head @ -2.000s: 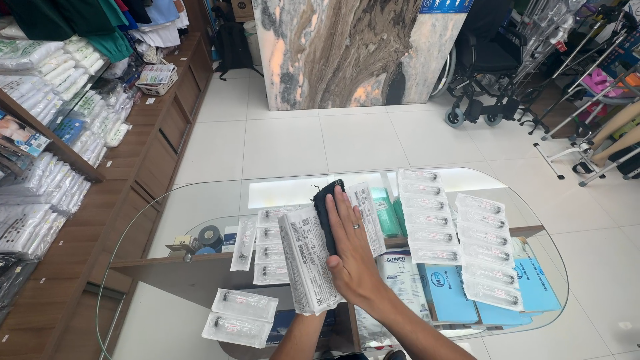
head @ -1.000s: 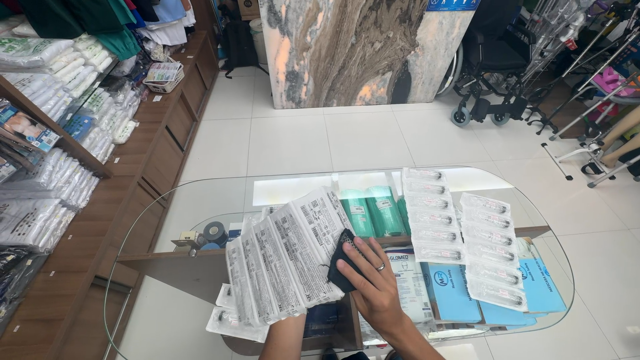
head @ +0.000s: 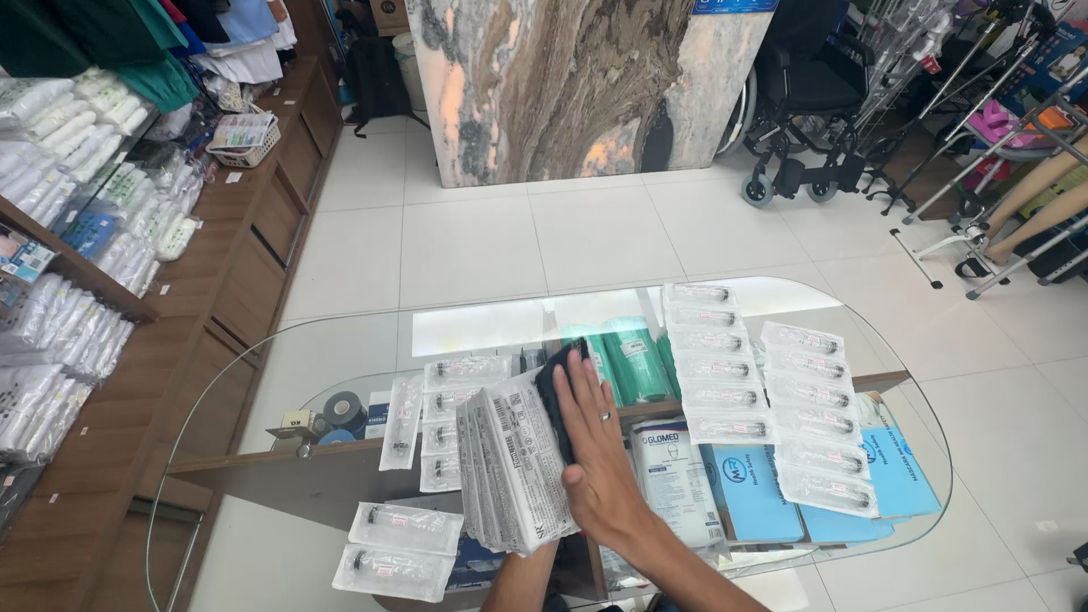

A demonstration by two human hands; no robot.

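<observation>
A folded stack of paper-backed blister packs (head: 514, 467) stands over the glass table (head: 331, 327). My left hand is hidden behind and under it, with only the wrist (head: 529, 563) showing below. My right hand (head: 592, 459), a ring on one finger, presses a black cloth-like item (head: 557, 412) flat against the stack's right side. Left of the stack lie a strip of packaged syringes (head: 440, 432) and one single pack (head: 400, 423). Two more packaged syringes (head: 395, 565) lie nearer. To the right are two long strips of packaged syringes (head: 718, 367) (head: 823, 418).
Under the glass are green packages (head: 636, 361), a white Glomed pack (head: 676, 480), light-blue boxes (head: 756, 493) and tape rolls (head: 344, 410). A shelf unit with bagged goods (head: 51, 357) runs along the left. A wheelchair (head: 799, 93) and walking frames (head: 1011, 161) stand beyond the table.
One second ago the blister packs were fanned out and tilted left; now they are gathered into a narrower stack. My right hand has moved up along its side with the black item.
</observation>
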